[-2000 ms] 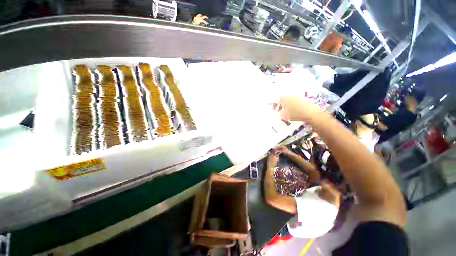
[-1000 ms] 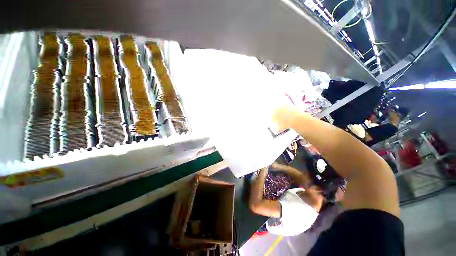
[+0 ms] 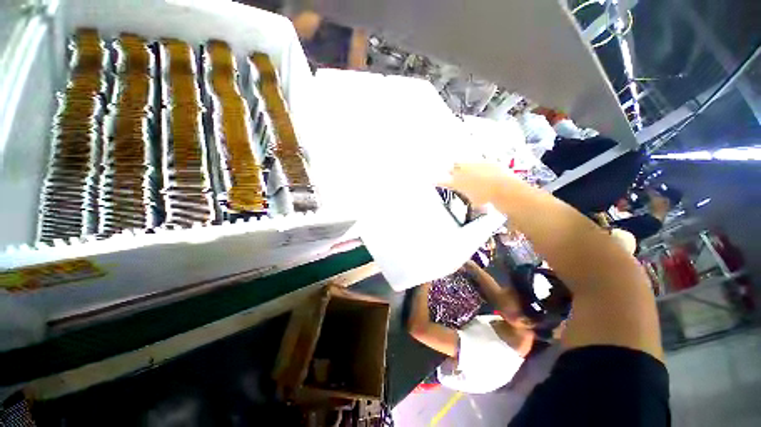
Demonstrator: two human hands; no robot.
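My right hand (image 3: 472, 182) is at the end of my bare arm, which reaches in from the lower right. Its fingers are closed on the edge of a large white sheet (image 3: 409, 238), though glare blurs the fingertips. The sheet lies beside the tray, and its near corner hangs over the green conveyor belt with a curled right edge. A white foam tray (image 3: 284, 238) at left holds several rows of stacked LCD modules (image 3: 179, 133) with amber-gold tails. My left hand is not in view.
An open cardboard carton (image 3: 338, 346) stands below the green conveyor belt (image 3: 209, 308). A person in a white top (image 3: 484, 354) sits beyond it. A broad grey shelf or rail (image 3: 501, 50) crosses above. Another person's arm shows at the top.
The view has shifted and moved closer to the tray since the first frame. The sheet's near corner now hangs lower and its right edge is curled up. My hand stays at the sheet.
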